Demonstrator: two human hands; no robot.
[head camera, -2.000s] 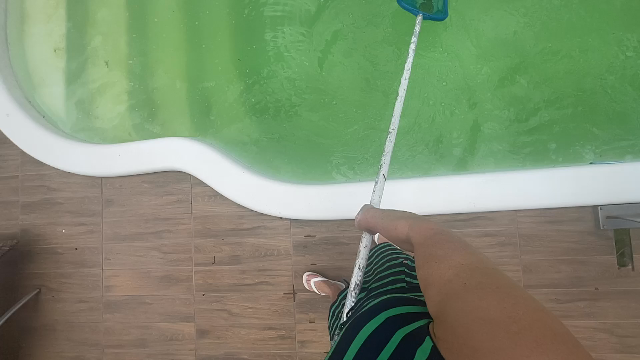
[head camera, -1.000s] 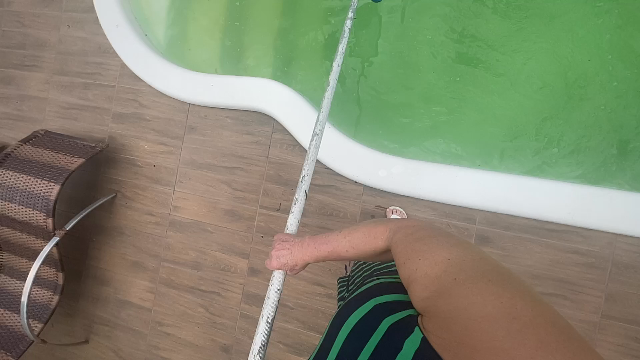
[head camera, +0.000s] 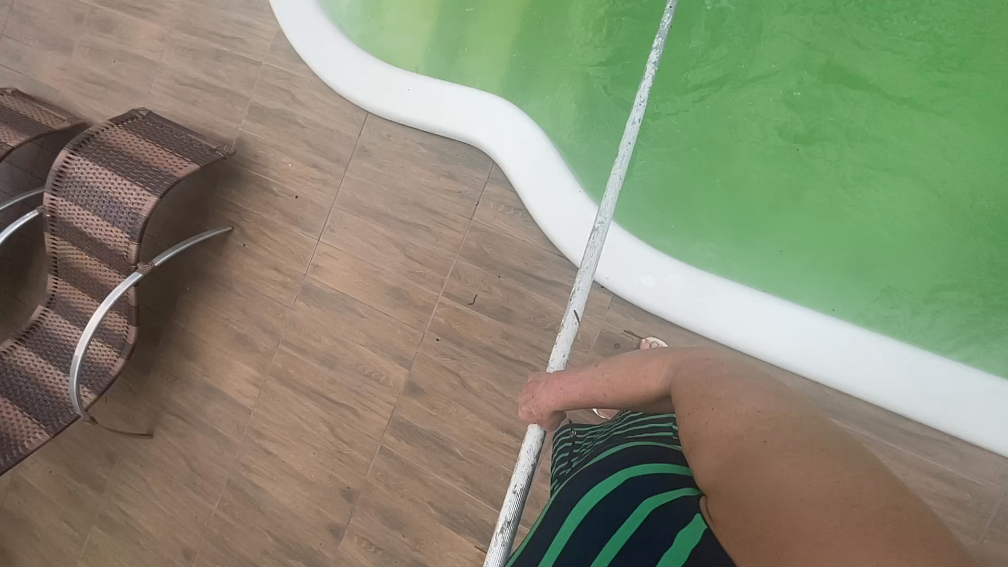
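Note:
A long white pole (head camera: 606, 197) with worn, flaking paint runs on a slant from the top edge of the view, over the pool rim, to the bottom edge. My right hand (head camera: 542, 400) is closed around it beside my striped green and navy clothing (head camera: 630, 488). The pole's upper part reaches over the green pool water (head camera: 787, 173); both of its ends lie outside the view. My left hand is not seen.
The curved white pool rim (head camera: 709, 303) crosses the view above wood-look floor tiles (head camera: 354, 331). A brown woven lounge chair (head camera: 102, 197) with curved metal arms stands at the left, beside part of another. A sandalled foot (head camera: 652, 342) shows near the rim.
The view has swung toward the lounge chairs. The blue net head, seen at the pole's far end two seconds ago, is out of view. My right hand still grips the pole.

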